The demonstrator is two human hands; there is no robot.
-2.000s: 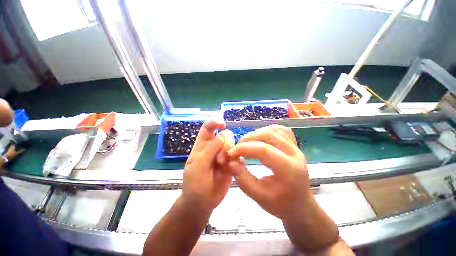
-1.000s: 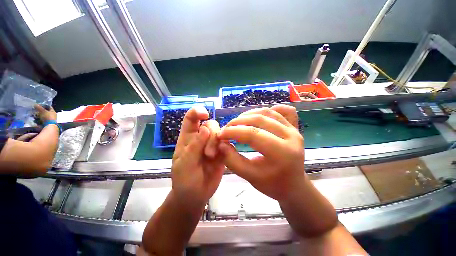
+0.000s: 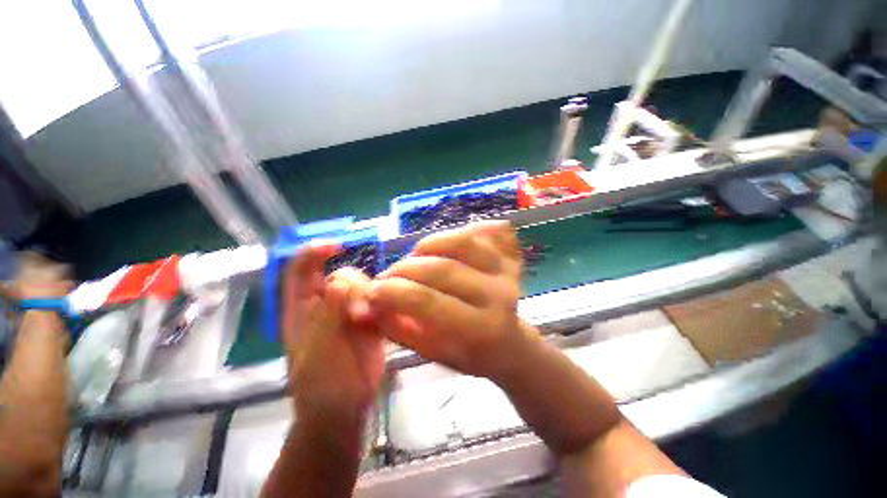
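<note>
My left hand (image 3: 331, 336) and my right hand (image 3: 452, 297) are raised together in the middle of the view, fingertips touching. The fingers hide whatever lies between them, and motion blur adds to this, so I cannot tell if a small part is held. The left blue bin (image 3: 276, 306) is behind my left hand and mostly covered by it, with dark parts (image 3: 358, 256) showing. The second blue bin (image 3: 396, 220) stands on the rear ledge beyond my right hand, holding small dark parts.
An orange bin (image 3: 556, 187) adjoins the second blue bin. Another orange bin (image 3: 146, 280) is left. Another person's arm (image 3: 34, 379) reaches in at far left. A brown board (image 3: 741, 321) lies right on the line. Dark tools (image 3: 754, 195) lie on the green mat (image 3: 584, 263).
The view has tilted and turned, and the scene is blurred. My hands stay together and appear further left. The other person's plastic bag is no longer clearly seen at the left.
</note>
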